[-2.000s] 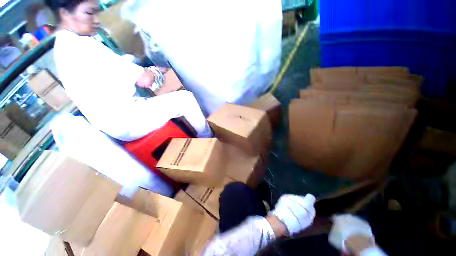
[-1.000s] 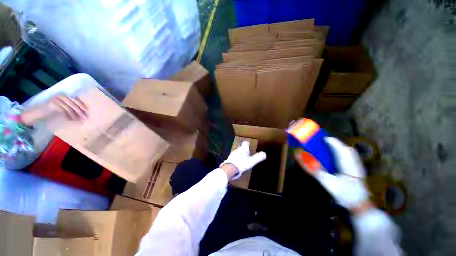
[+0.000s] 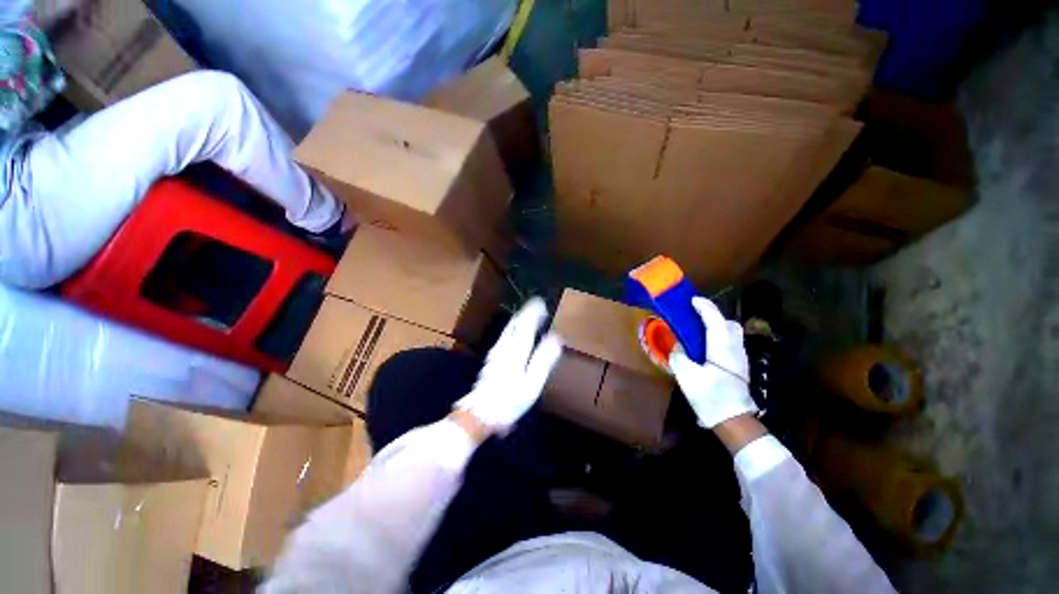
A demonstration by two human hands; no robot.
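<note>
A brown carton (image 3: 607, 392) sits between my knees, its facing flaps folded over and meeting at a seam. My left hand (image 3: 511, 366), in a white glove, is at the carton's left edge with its fingers apart, holding nothing; I cannot tell whether it touches the carton. My right hand (image 3: 715, 369), in a white glove, grips the tape dispenser (image 3: 677, 311) above the carton's right side. The dispenser has a blue body, an orange end and an orange roll.
Flat cartons (image 3: 685, 174) lean in a stack ahead. Made-up cartons (image 3: 401, 157) are piled at the left beside a red stool (image 3: 209, 279) and a person's leg (image 3: 163, 139). Yellow-brown tape rolls (image 3: 888, 383) lie at the right. An open carton (image 3: 900, 203) stands behind.
The carton's open top is now covered by flaps. My left hand has moved from inside its opening to its left edge. The dispenser is now steadier above the carton. The other person's carton has moved away.
</note>
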